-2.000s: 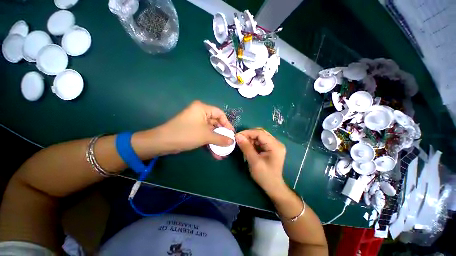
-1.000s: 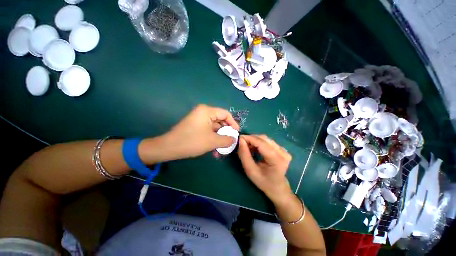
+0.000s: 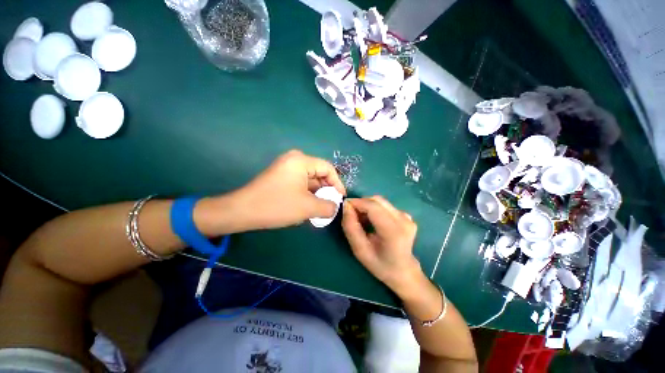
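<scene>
My left hand (image 3: 295, 188) grips a white plastic disc (image 3: 324, 207) between thumb and fingers above the green mat. My left wrist wears a blue strap. My right hand (image 3: 380, 237) is at the disc's right edge, its thumb and forefinger pinched together. Anything between those fingertips is too small to make out. Small silvery metal parts (image 3: 347, 167) lie scattered just behind the disc, partly beside my left fingers. A second small scatter of metal parts (image 3: 413, 168) lies to the right of them.
Plain white discs (image 3: 77, 76) lie at the far left. An open clear bag of metal parts (image 3: 232, 29) is at the back. Wired discs are heaped at back centre (image 3: 383, 76) and piled at right (image 3: 562, 175). A white block (image 3: 520, 277) with a cable and white strips (image 3: 612, 273) lie right.
My left hand still holds the disc and my right fingertips stay at its edge, with only slight shifts. The whole view has shifted a little.
</scene>
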